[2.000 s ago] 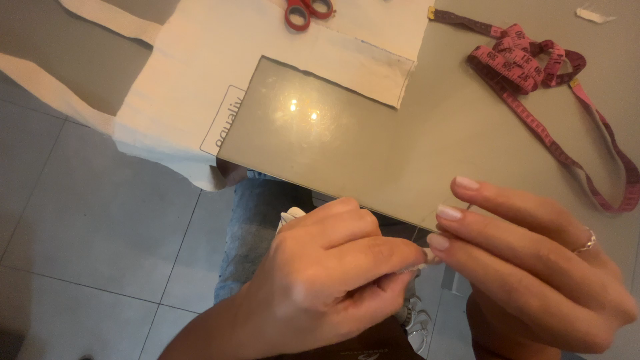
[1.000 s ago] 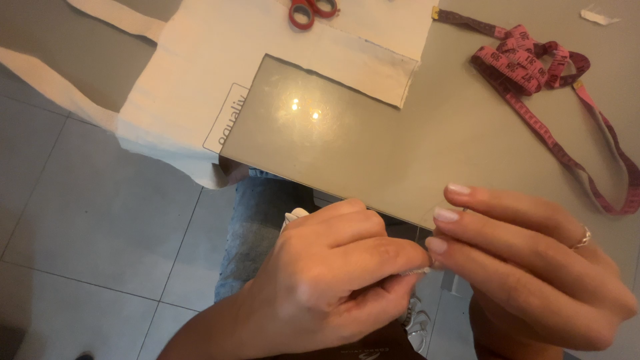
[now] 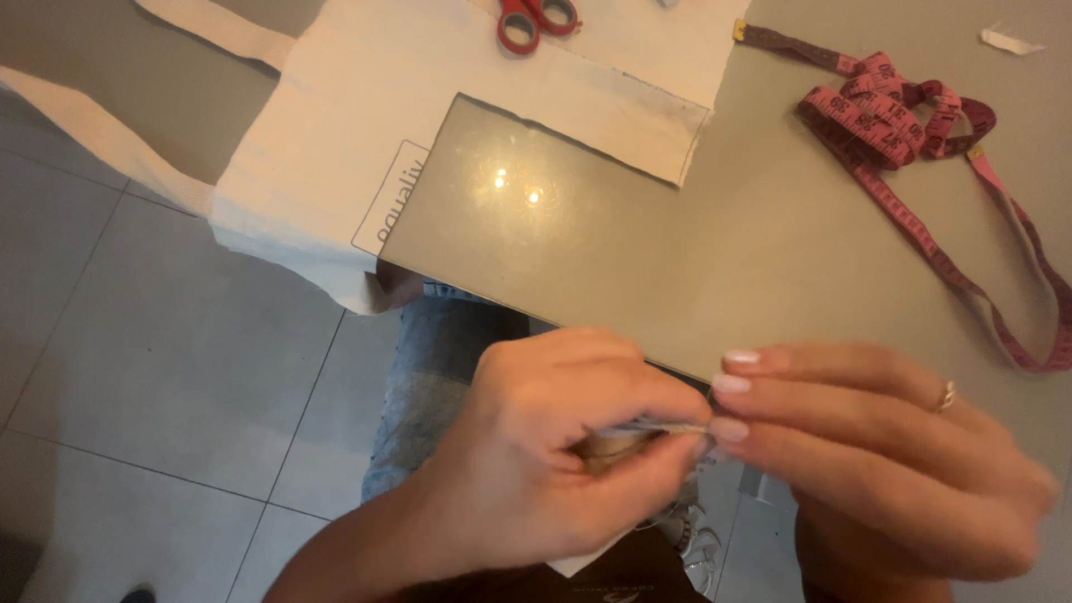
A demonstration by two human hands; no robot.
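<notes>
My left hand pinches a small folded piece of pale fabric between thumb and index finger, low in the head view. Close against its right side, my right hand has its fingertips at the fabric's end; its thumb is hidden, and whether it grips anything there cannot be seen. Beyond the hands, a cream cloth tote bag with a cut-out section lies over the table edge. Red-handled scissors rest on the bag, their blades out of view.
A pink tape measure lies loosely coiled on the glossy table at right, near a white scrap. Bag straps extend left past the table. Below the table edge show a denim-clad leg and floor tiles.
My left hand's hold has shifted, and more of the pale fabric shows between its thumb and index finger. The scissors, bag and tape measure have stayed in place.
</notes>
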